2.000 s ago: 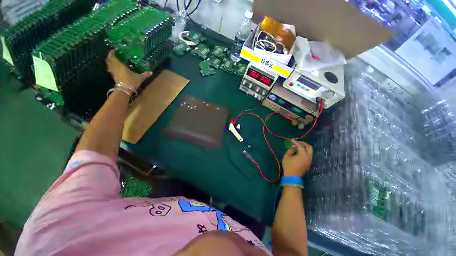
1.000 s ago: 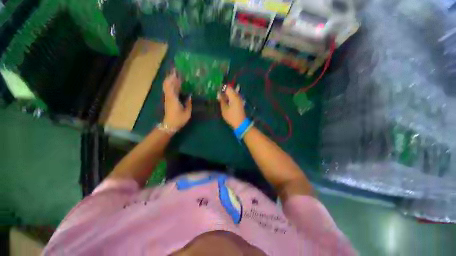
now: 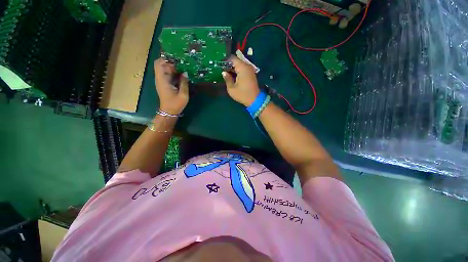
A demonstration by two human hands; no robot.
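Note:
A green board panel (image 3: 197,48) with small components is held level over the brown pad (image 3: 208,88), which it mostly hides. My left hand (image 3: 172,88) grips its left lower edge, thumb near the front edge. My right hand (image 3: 241,79) grips its right lower edge. A blue strap is on my right wrist. A single green circuit board (image 3: 333,64) lies alone on the dark green mat to the right. A red test lead (image 3: 314,82) loops between the panel and that board. A white lead end (image 3: 248,60) lies just beside my right hand.
A black board rack (image 3: 51,56) with green panels stands at the left. A tan cardboard strip (image 3: 124,56) lies between it and the panel. Clear plastic trays (image 3: 397,102) are stacked at the right. The lower part of an instrument (image 3: 313,6) shows at the top.
My left hand has come from the rack to the mat's middle, and a panel is now between both hands. My right hand has moved left, leaving a small board on the mat. The view has tilted down.

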